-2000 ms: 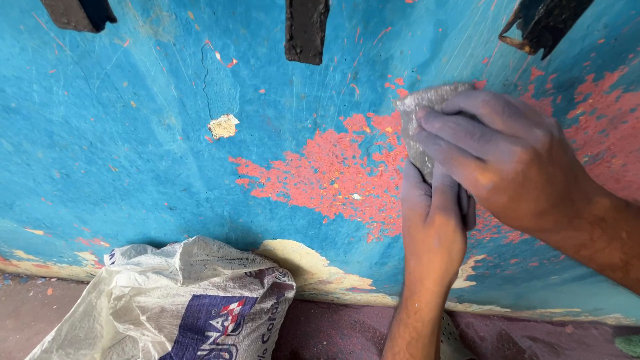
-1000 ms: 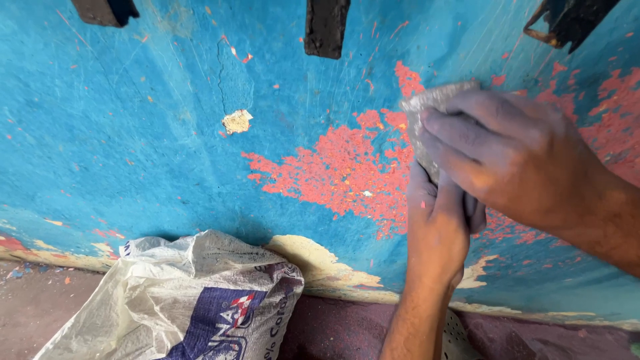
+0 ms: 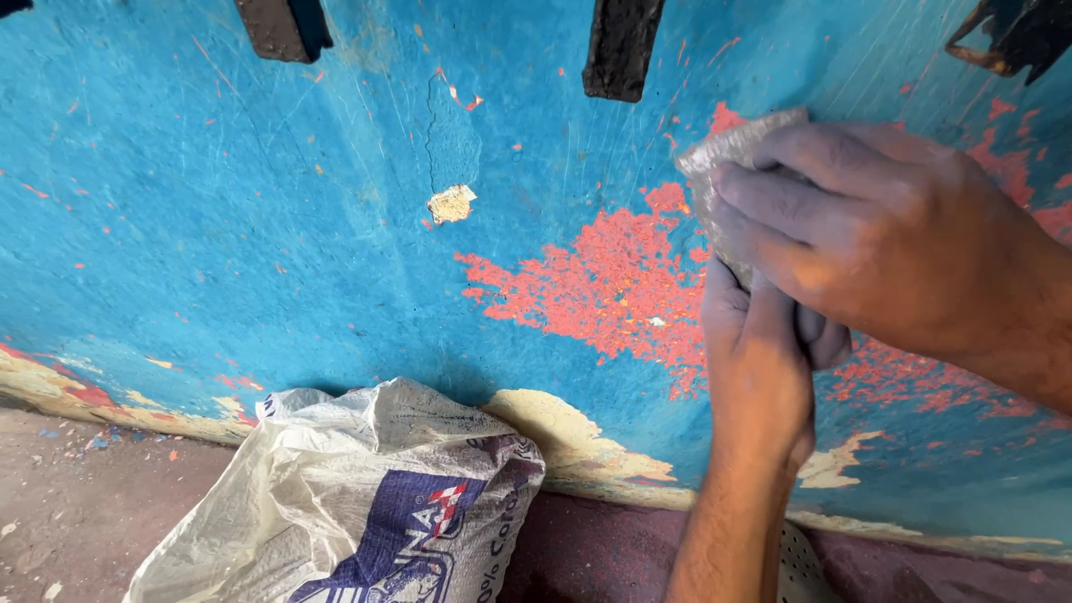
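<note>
A flat metal scraper blade (image 3: 741,142), grey and dusty, lies with its upper edge against a blue painted wall (image 3: 335,209). My right hand (image 3: 888,226) is closed on it from above, fingers over its face. Below, my left hand (image 3: 762,343) grips its lower part, with the two hands touching. Grey-blue dust coats the fingers of both. Beside the blade, to the left, flaked blue paint exposes a patch of red paint (image 3: 611,285). The handle, if there is one, is hidden by the hands.
A woven plastic sack (image 3: 335,494) with printing leans against the wall's foot. Black metal bars (image 3: 624,50) jut in along the top. Paint chips lie on the reddish floor (image 3: 100,494) at left. Part of a perforated shoe (image 3: 800,561) shows beside my left forearm.
At the top of the red patch, near the blade's upper edge, more red shows than two seconds ago. Both hands keep the same hold on the scraper.
</note>
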